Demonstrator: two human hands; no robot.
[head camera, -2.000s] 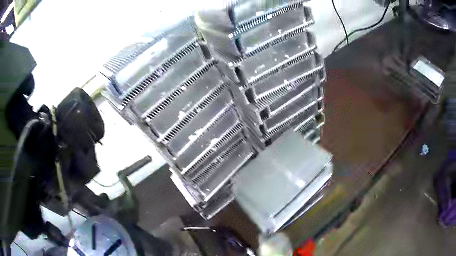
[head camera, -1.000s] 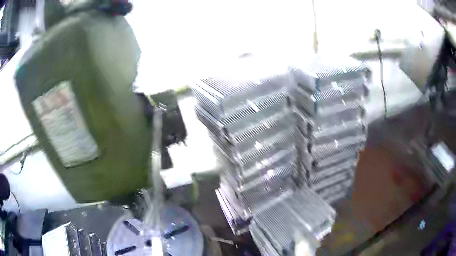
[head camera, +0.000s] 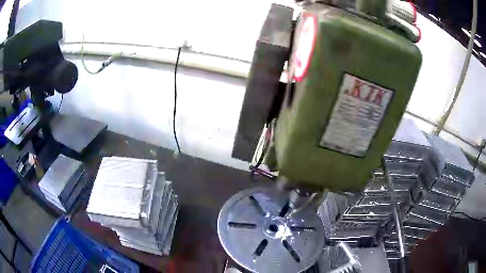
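The olive-green drill press head (head camera: 346, 106), with a white KTK plate, stands right of centre. Its partly hidden chuck (head camera: 301, 200) is above the round slotted drill table (head camera: 242, 242), which has bright chips near its centre hole and no heat sink on it. The steel feed handle (head camera: 395, 218) slants down at the right. A finned heat sink (head camera: 341, 258) shows at the bottom edge, right of the table. Neither hand can be made out; a tiny pale patch at the bottom edge, left of the disc, is too small to identify.
Tall heat sink stacks (head camera: 410, 176) stand behind the handle at right. Shorter stacks (head camera: 120, 192) (head camera: 61, 178) stand at left. A blue lattice basket (head camera: 72, 250) is at the lower left. A second drill press (head camera: 34, 58) stands far left, before the white wall.
The view has swung left: drill head, table and tall stacks sit farther right, and the left stacks and basket now show. The pale glove seen earlier at the heat sink is no longer distinguishable.
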